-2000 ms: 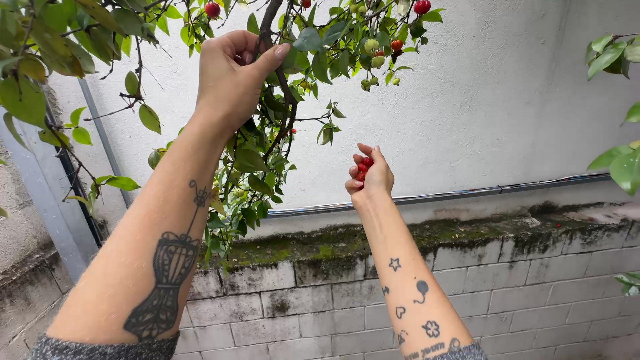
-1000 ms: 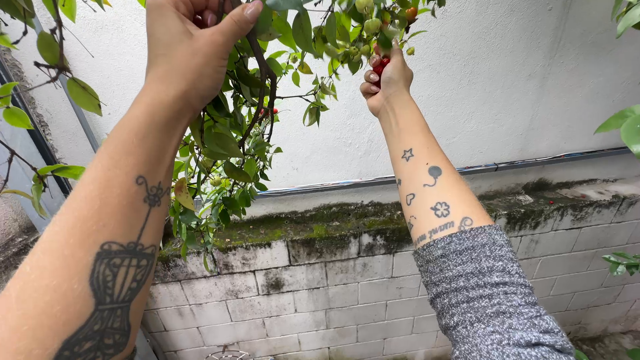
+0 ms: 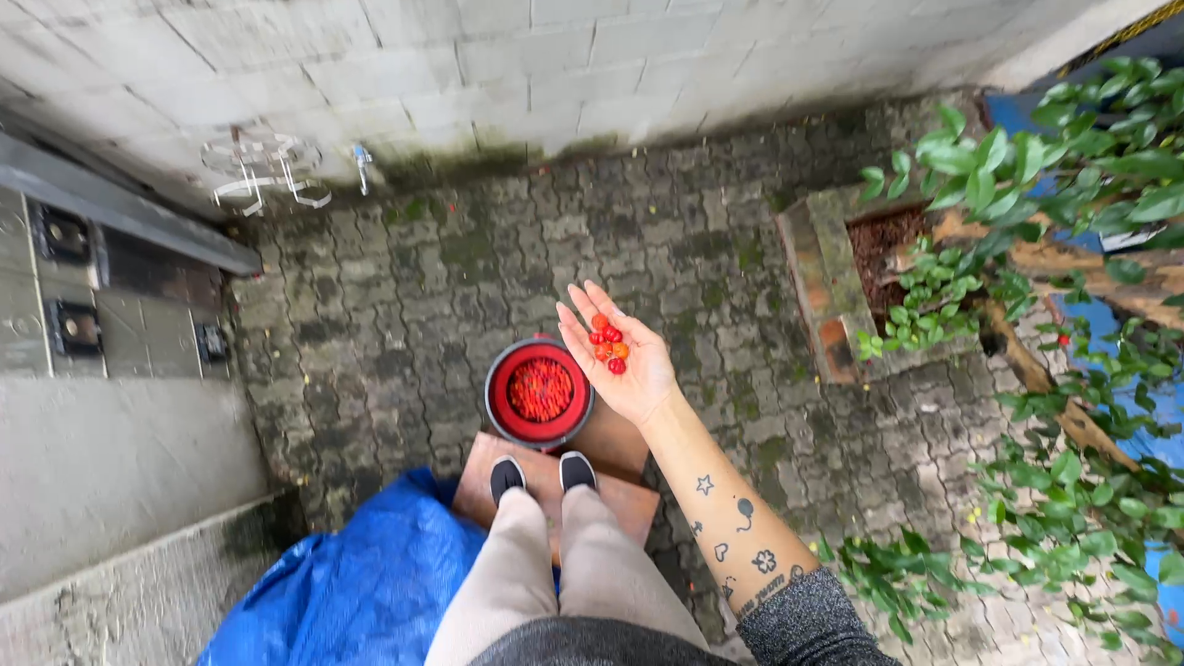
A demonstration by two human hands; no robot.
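Note:
My right hand (image 3: 622, 356) is palm up, its fingers loosely extended, with several small red and orange cherries (image 3: 610, 342) resting in the palm. Below it and a little to the left stands a round red bucket (image 3: 500, 407) with a dark rim. Many red fruits (image 3: 541, 390) lie in its bottom. The hand is above the bucket's right side and partly overlaps its rim in the view. My left hand is out of view.
My feet stand on a reddish board (image 3: 629, 514). A blue tarp (image 3: 361, 578) lies at lower left. At right are a brick planter (image 3: 837, 347) and leafy branches (image 3: 1064, 490). A wall tap (image 3: 362, 166) and a white wire rack (image 3: 268, 176) are at the block wall.
The view has swung down from the branches to the ground. My right hand has left the fruit and turned palm up; my left hand, earlier holding a branch, has gone out of view.

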